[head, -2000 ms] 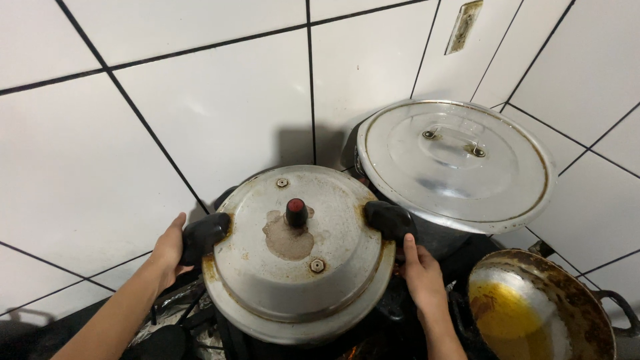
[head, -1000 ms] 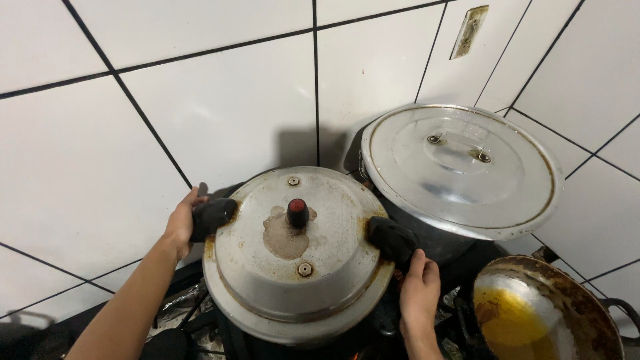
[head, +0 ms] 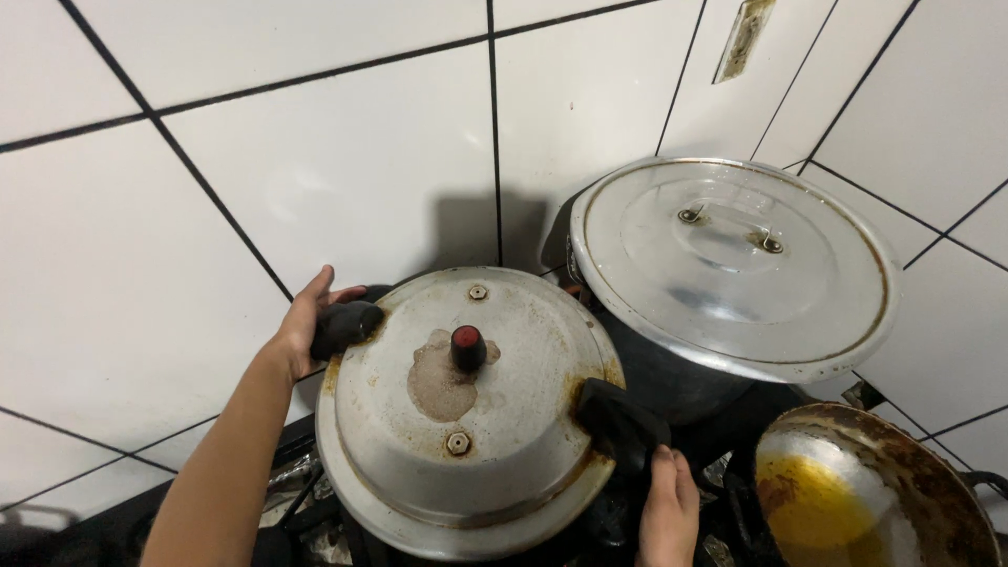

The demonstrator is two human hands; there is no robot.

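Observation:
A large aluminium pressure cooker [head: 520, 480] with a closed lid sits over the stove. Its lid has a black knob with a red top [head: 468, 348], two metal valves and a brownish wet stain. My left hand [head: 303, 323] is against the black left handle [head: 346, 328], thumb raised and fingers partly behind it. At the right black handle [head: 622, 425], my right hand [head: 669, 504] touches the outer end with its fingertips; the rest of its grip is hidden.
A big pot with an aluminium lid [head: 732, 268] stands at the back right, close to the cooker. On the right is a worn pan [head: 937, 488] holding yellow oil. White wall tiles [head: 331, 189] rise behind; foil-lined black stove grates [head: 315, 512] lie below.
The cooker lid and its handles have turned clockwise, the left handle going up and the right one down. Both hands have moved with the handles.

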